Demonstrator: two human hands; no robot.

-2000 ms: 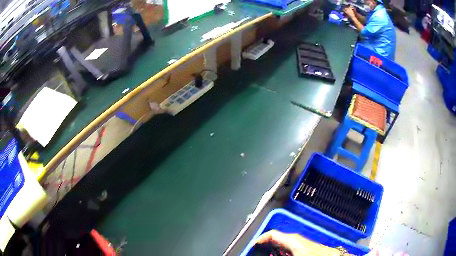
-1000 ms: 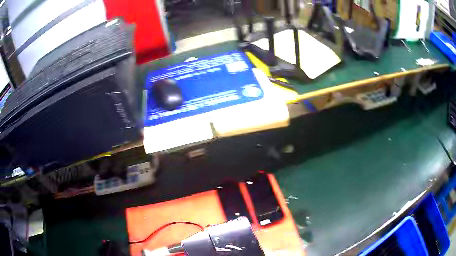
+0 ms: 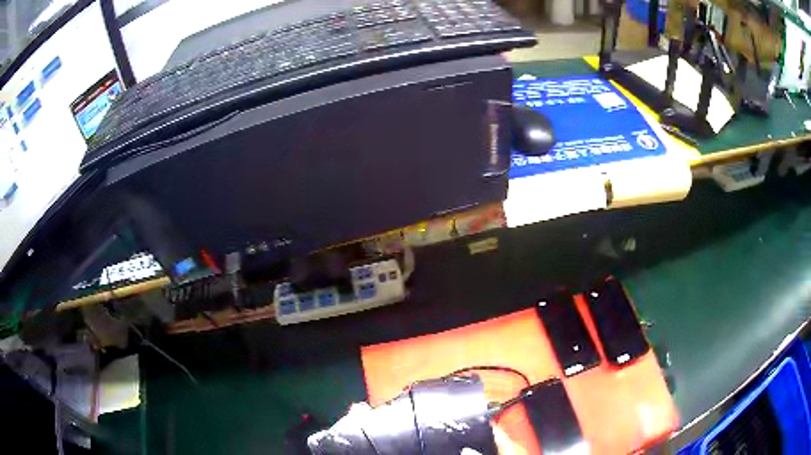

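Two flat black units lie side by side on the orange mat, the left one and the right one. A third black slab lies nearer, with a thin black cable curving to its left side. A glossy dark block or wrapped bundle lies at the mat's left front, partly cut off by the bottom edge; I cannot tell exactly what it is. Neither my left hand nor my right hand can be made out.
A keyboard lies on the black PC case. A mouse is on the blue pad. A monitor stands at left. A power strip is below the case. A blue bin is at bottom right.
The view has swung left from the bench and bins to the PC and mat. The hand seen earlier over the blue bin is gone. The third slab now shows.
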